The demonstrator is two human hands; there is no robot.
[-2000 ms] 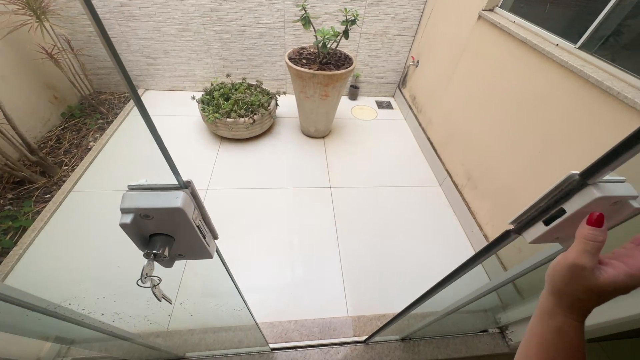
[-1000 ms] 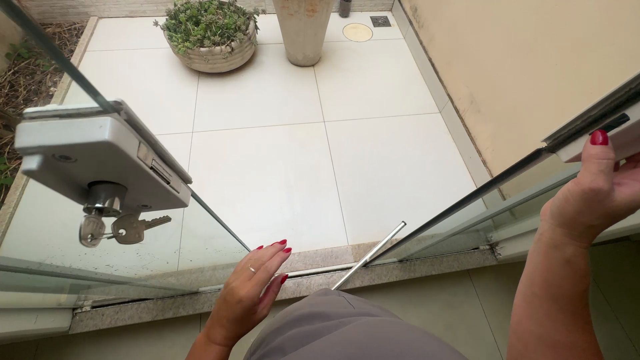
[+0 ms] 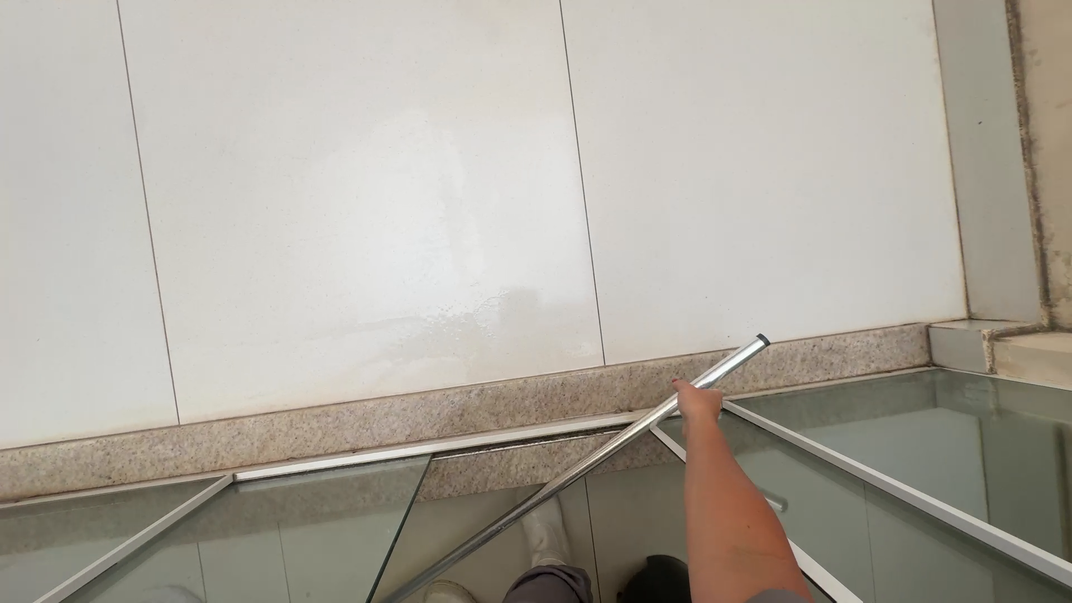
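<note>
A shiny metal pole with a dark end cap slants across the granite threshold, from the bottom edge of the view up to the right. My right hand is closed around it near the capped upper end. My left hand is out of view. Glass door panels with pale metal edges stand on both sides of the doorway, the left panel and the right panel. The pole's lower end is hidden.
Large white floor tiles lie beyond the threshold, with a wet-looking patch near it. A wall base runs along the right. At the bottom are my pale footwear, a grey trouser leg and a dark rounded object.
My right hand has left the door lock at the right and taken hold of the pole. My left hand has gone out of view. The view has tipped down, losing the plant pots and locks.
</note>
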